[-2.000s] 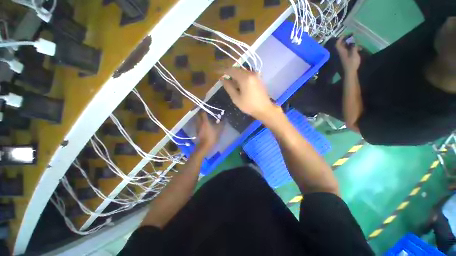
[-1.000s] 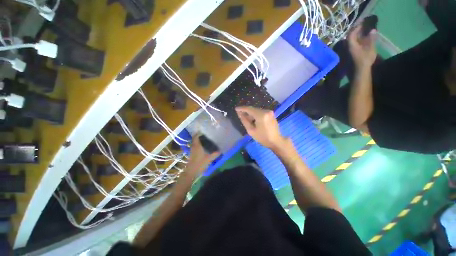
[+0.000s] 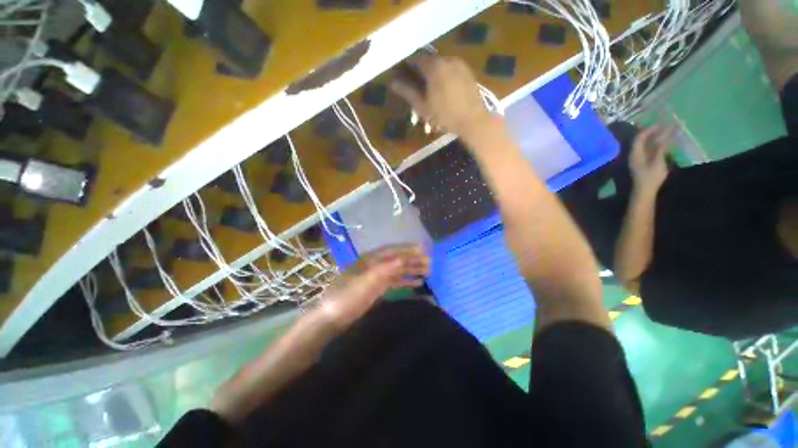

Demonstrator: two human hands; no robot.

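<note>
My right hand [image 3: 451, 96] reaches over the lower shelf [image 3: 516, 44] beside hanging white cables [image 3: 372, 157]. Small bright tips show below its fingers; what it holds is unclear. My left hand [image 3: 398, 262], blurred, is over the near end of the blue tray [image 3: 599, 144]; its grip cannot be made out. Black adapters [image 3: 455, 188] stand packed in the tray's middle, with pale liner [image 3: 381, 223] on both sides. The tray lies against the shelf's edge rail.
A white curved rail [image 3: 210, 157] with chipped paint crosses the upper left, with black adapters [image 3: 131, 105] above it. A ribbed blue crate [image 3: 490, 289] is under the tray. Another person's arm [image 3: 643, 206] is at the right. Cables [image 3: 586, 52] hang at the upper right.
My right hand has moved from the adapters up over the shelf. My left hand, which held a black adapter, has shifted right. The view has turned. The other person's black object no longer shows.
</note>
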